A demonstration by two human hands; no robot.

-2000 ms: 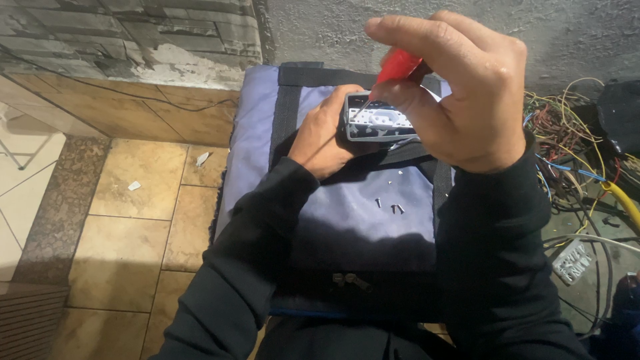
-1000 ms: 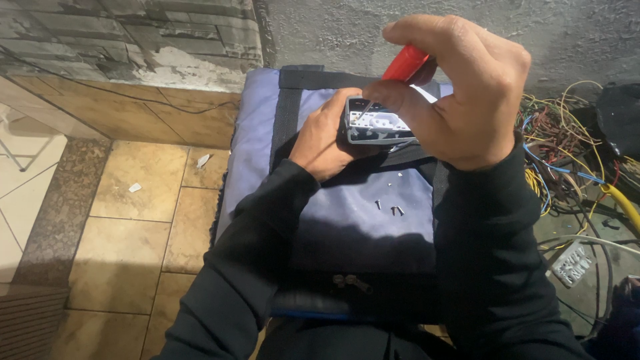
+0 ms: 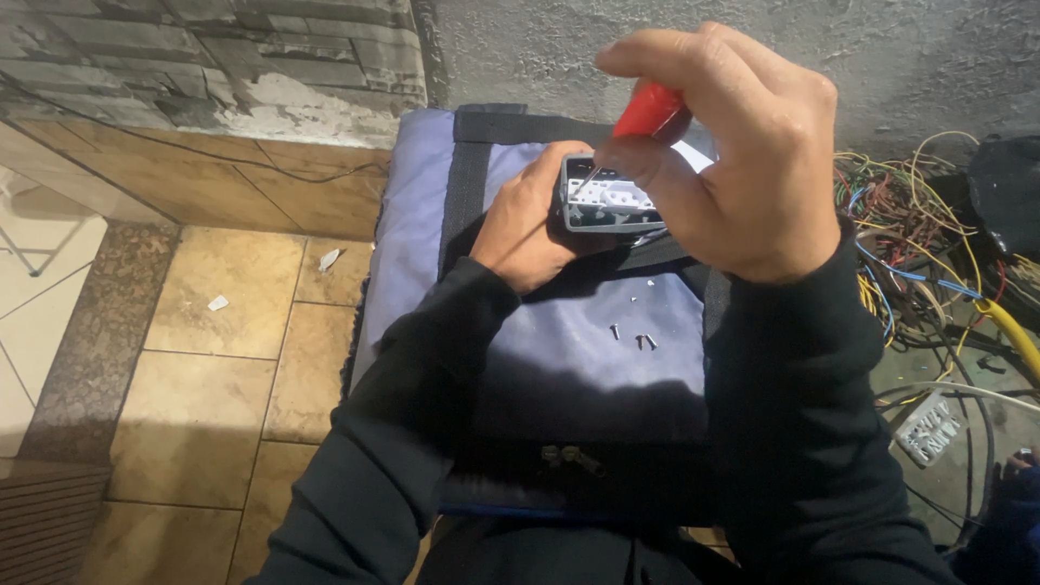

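My left hand (image 3: 528, 223) grips the left side of a grey rectangular housing (image 3: 605, 225), which rests on a blue-grey fabric bag. Inside the housing, a white slotted plate (image 3: 617, 195) shows, partly behind my right hand. A screwdriver with a red handle (image 3: 648, 112) is held in my right hand (image 3: 739, 154), between thumb and fingers, tilted. Its thin shaft reaches down to the left end of the white plate; whether the tip sits in a screw cannot be told. Several loose screws (image 3: 642, 341) and tiny white bits lie on the bag (image 3: 569, 366) below the housing.
A rough grey wall (image 3: 520, 57) rises behind the bag. Tangled coloured wires (image 3: 902, 227) and a thick yellow cable (image 3: 1011, 333) lie at the right, with a grey slotted block (image 3: 929, 428) lower down. White scraps (image 3: 328, 259) lie on the floor tiles at left.
The red screwdriver handle stands more upright than two seconds ago, and the fingers of my right hand have shifted around it. My left hand stays on the housing.
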